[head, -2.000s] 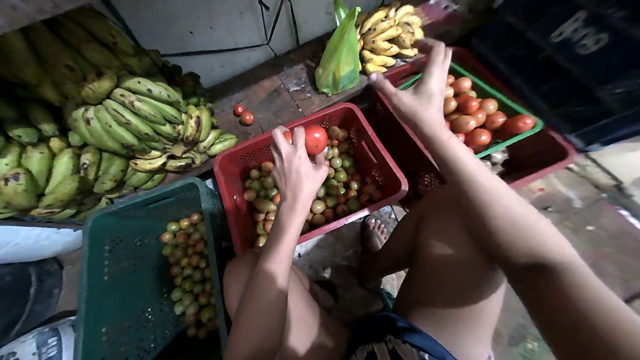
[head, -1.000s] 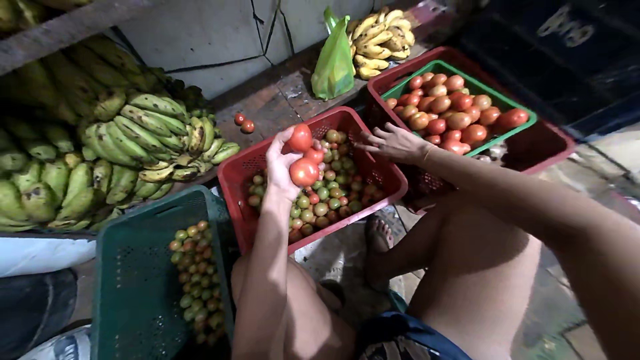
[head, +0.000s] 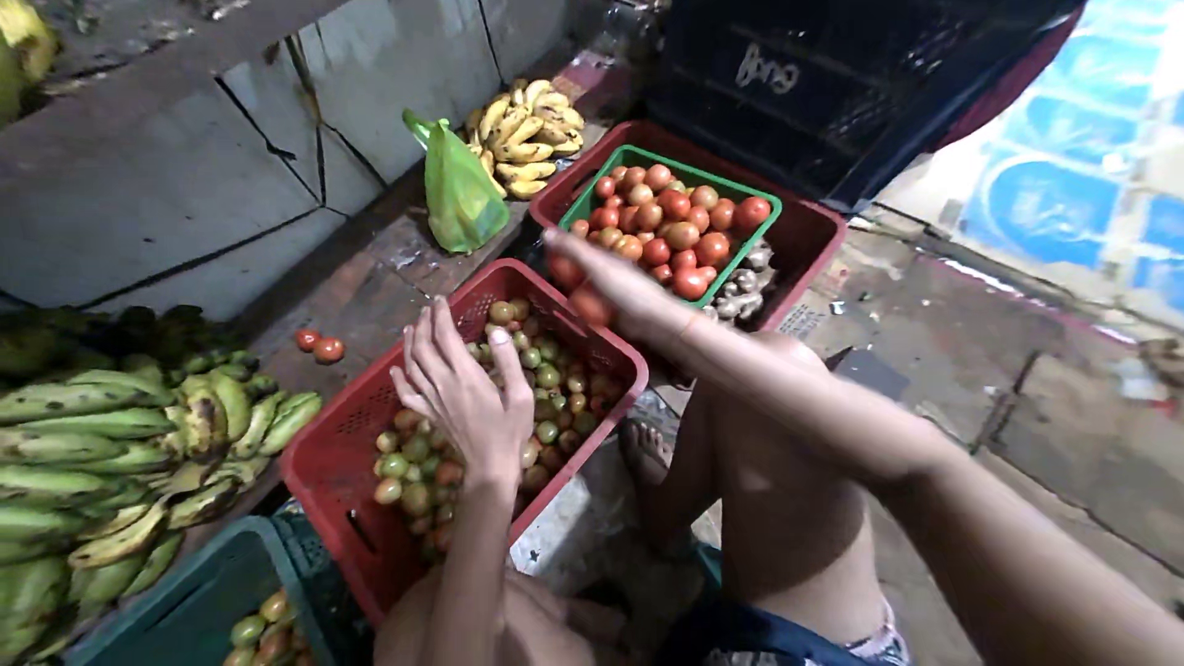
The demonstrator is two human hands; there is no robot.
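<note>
My left hand (head: pixel 467 393) is spread, palm down, over the red plastic crate (head: pixel 319 472) of small green and reddish tomatoes (head: pixel 548 376). Nothing shows in its fingers. Blurred by motion, my right hand (head: pixel 615 287) is between that crate and the green tray (head: pixel 775 217) of riper tomatoes (head: pixel 682 235). Red tomatoes (head: pixel 592 305) show at the underside of my right hand, seemingly held. The tray rests in a second red crate (head: pixel 823 245), beside knobbly ginger roots (head: pixel 740 294).
Green bananas (head: pixel 83 444) lie at left, above a dark green crate (head: pixel 268 546) with tomatoes. Two red tomatoes (head: pixel 319 346) lie on the ledge. A green plastic bag (head: pixel 458 194) stands by yellow bananas (head: pixel 527 134). A dark blue crate (head: pixel 740 102) is behind.
The red tomatoes my left hand held a second ago are gone from it, and its fingers have spread. My right hand has left the first crate's edge, with red tomatoes now at it. The view has shifted.
</note>
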